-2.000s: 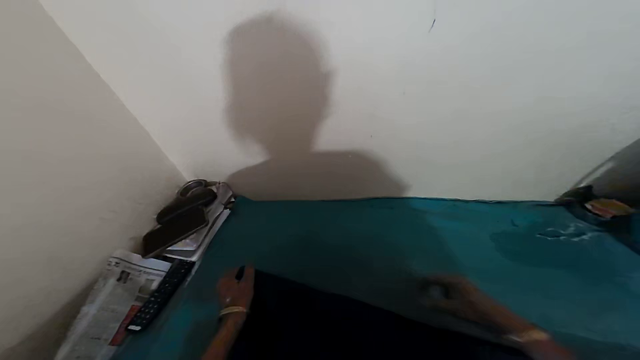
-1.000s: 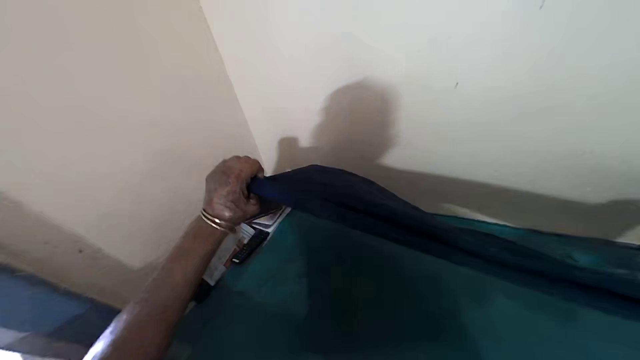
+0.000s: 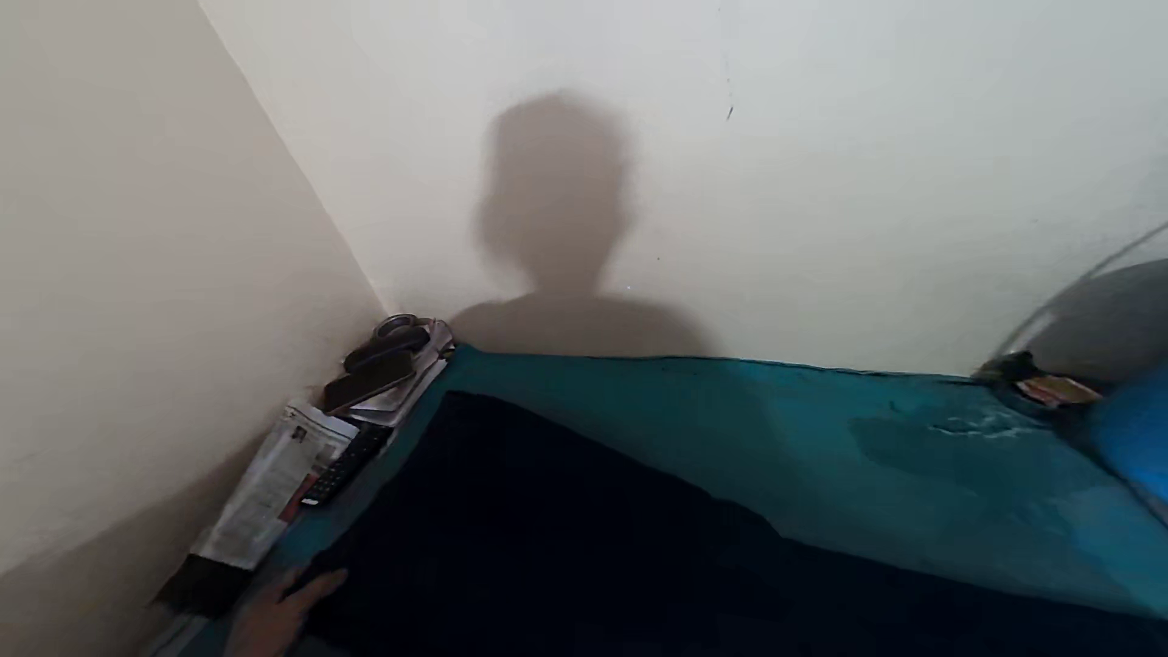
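Note:
A dark navy cloth (image 3: 566, 529) lies spread over the teal sheet (image 3: 785, 411), its upper left corner pointing toward the wall corner. At the lower left edge of the cloth is my left hand (image 3: 274, 616), thumb and fingers seen at the frame's bottom, touching or very near the cloth's edge. Whether the fingers grip the fabric cannot be made out. My right hand is out of view.
Along the left wall lie a folded newspaper (image 3: 265, 497), a black remote control (image 3: 345, 464), a dark phone-like slab (image 3: 370, 381) and papers (image 3: 401, 401). At the right are a small packet (image 3: 1058, 391) and a blue object (image 3: 1136, 433). Walls bound the back and left.
The navy cloth, raised by my left hand near the wall corner one second ago, now lies on the teal sheet. My left hand has come down toward the near left. The view has shifted.

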